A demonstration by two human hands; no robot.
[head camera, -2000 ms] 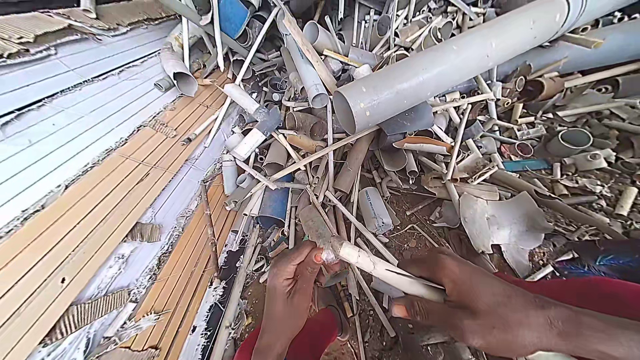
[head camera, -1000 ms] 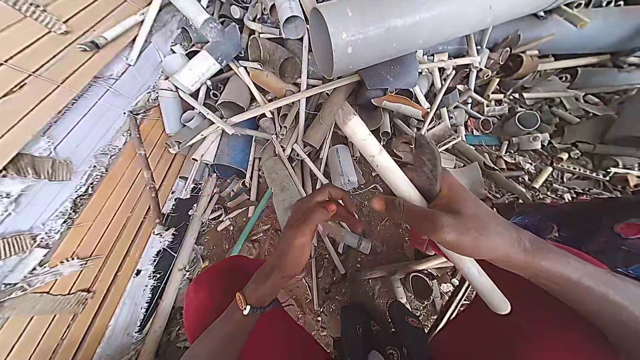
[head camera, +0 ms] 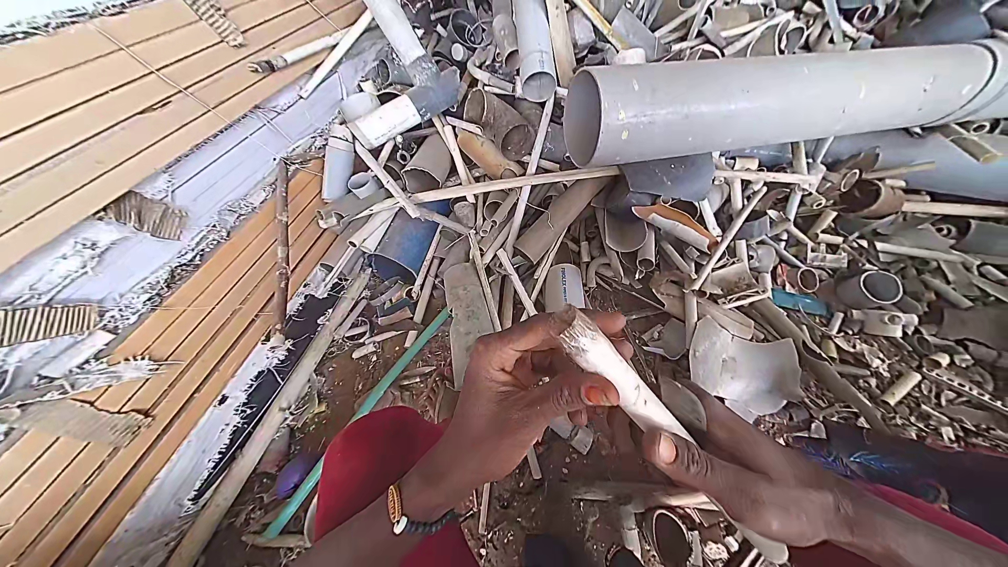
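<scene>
A white plastic pipe (head camera: 626, 383) with a rough, grimy upper end lies slantwise between both hands. My left hand (head camera: 524, 394) holds it near that end, thumb and fingers around it. My right hand (head camera: 748, 465) grips the pipe lower down, and a dark, flat, rounded piece (head camera: 682, 405) shows beside its fingers; what that piece belongs to is hidden. The lower end of the pipe passes under the right hand. Just behind the left fingers lies a short light-grey pipe piece (head camera: 565, 285) bearing writing.
Ahead spreads a heap of scrap pipes, with a wide grey pipe (head camera: 772, 98) across its top right. Brown slatted panels (head camera: 197, 339) lie at the left beside a long thin pole (head camera: 264, 425). A green pipe (head camera: 394, 376) slants near my knee. A broken grey sheet piece (head camera: 744, 366) lies at right.
One second ago my left hand was off the pipe, fingers apart; now it holds the upper end. The pipe has come lower, and its rough end now lies at the left hand.
</scene>
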